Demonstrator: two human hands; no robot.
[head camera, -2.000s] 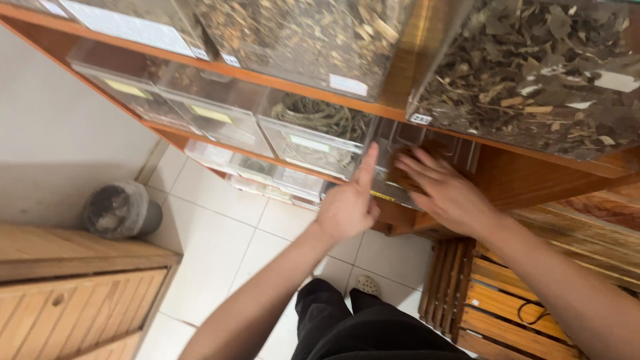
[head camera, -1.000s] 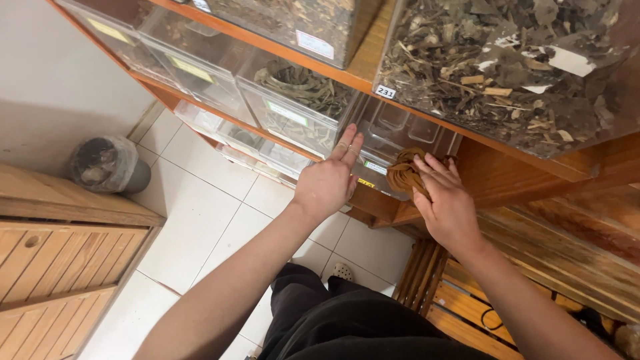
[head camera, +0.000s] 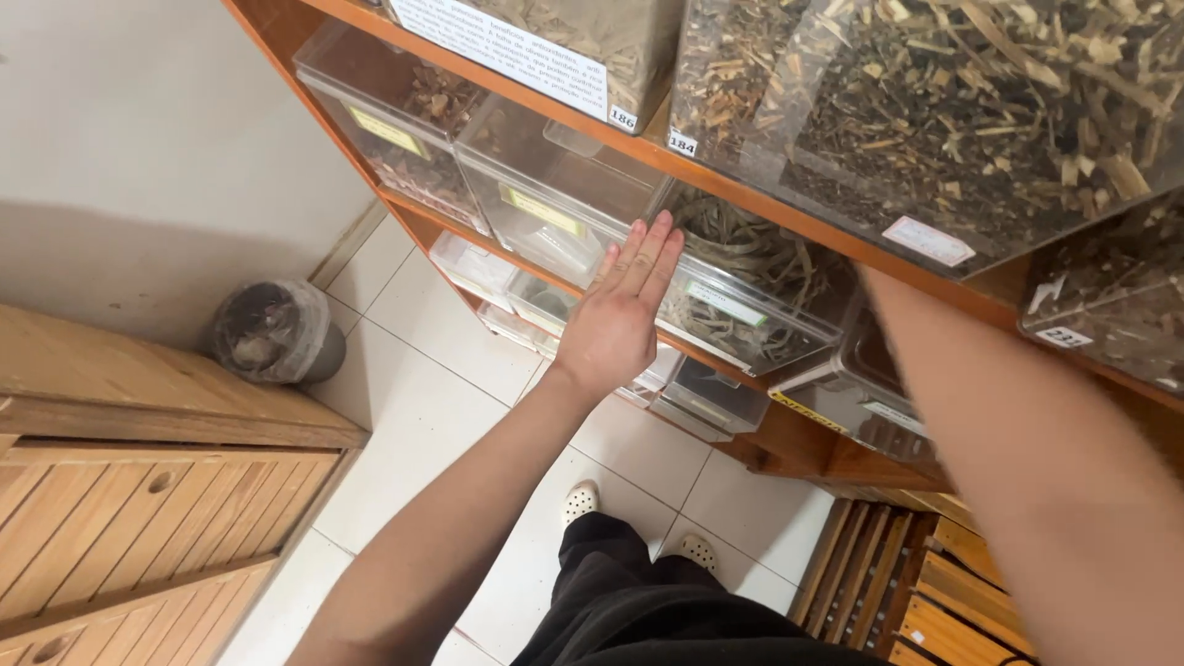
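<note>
My left hand (head camera: 622, 310) lies flat with its fingers near together on the front of the clear plastic bins, where the bin with a yellow label (head camera: 536, 208) meets the bin of dried plant strips (head camera: 749, 250). It grasps nothing that shows. My right forearm (head camera: 1008, 435) reaches up behind the orange shelf edge, and the right hand is hidden there. Right of the strips bin stands a clear container (head camera: 856, 393) with a yellow strip along its rim, partly behind my right forearm.
Large clear bins of dried plant matter (head camera: 980, 111) fill the shelf above. Smaller bins (head camera: 708, 393) stand on lower shelves. A grey waste bin with a plastic liner (head camera: 319, 347) stands by the wall. A slatted wooden cabinet (head camera: 166, 518) is at left, slatted wood (head camera: 971, 583) at lower right.
My right hand, earlier on a brown coiled bundle at the right-hand container, has gone out of sight behind the shelf edge. My left hand has moved left along the bins. The view has shifted.
</note>
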